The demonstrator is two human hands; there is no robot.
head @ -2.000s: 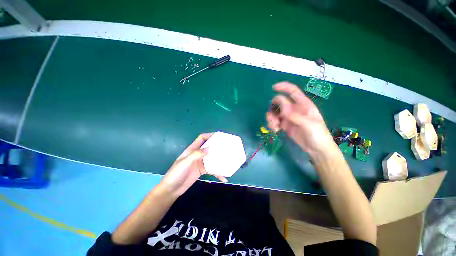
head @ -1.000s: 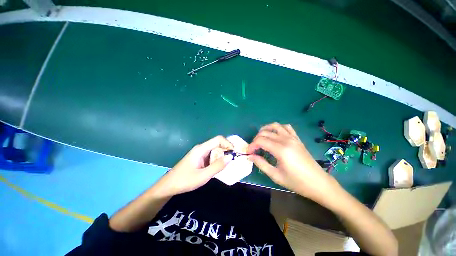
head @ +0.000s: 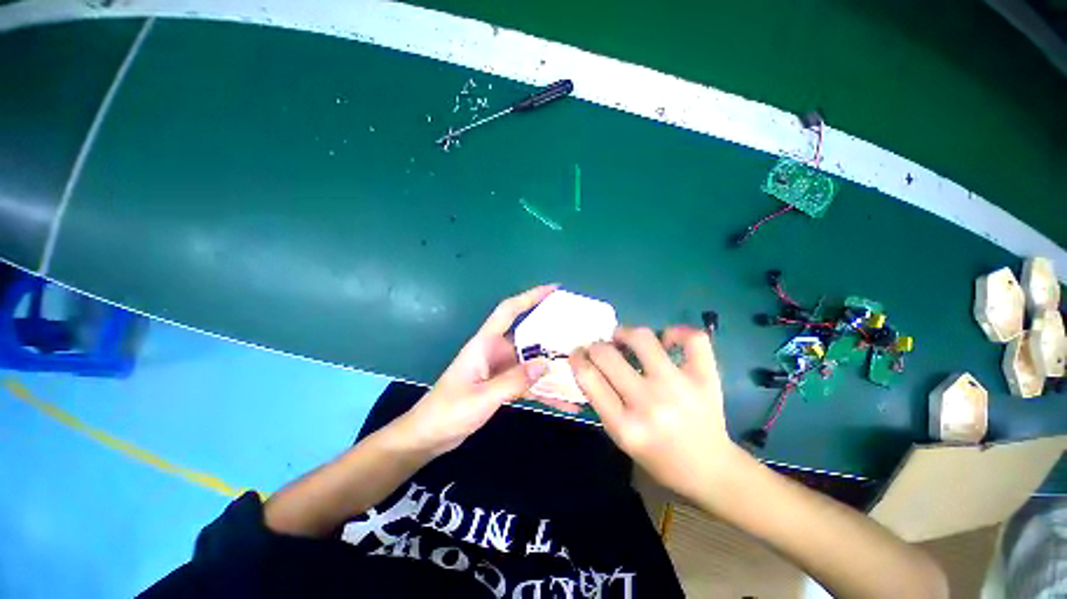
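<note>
A white hexagonal housing (head: 573, 314) is held above the bench's near edge. My left hand (head: 474, 377) grips it from the left, with the thumb near a small black connector (head: 534, 351) at the housing's face. A thin dark wire runs from the connector towards my right fingers. My right hand (head: 658, 404) lies over the housing's right side, fingers bent; what its fingertips hold is hidden. Another black connector (head: 710, 319) shows just beyond my right fingers.
A screwdriver (head: 543, 96) lies by tiny screws, with green strips (head: 577, 187) nearer. The joined boards (head: 800, 187) are at the white rail (head: 655, 103). A board pile (head: 833, 351), cream housings (head: 1000, 304) and an open cardboard box (head: 936, 497) are on the right.
My right hand has come from over the bench to the housing in my left hand. The connector and wire now show at the housing. The view has shifted, so bench items appear higher and further right.
</note>
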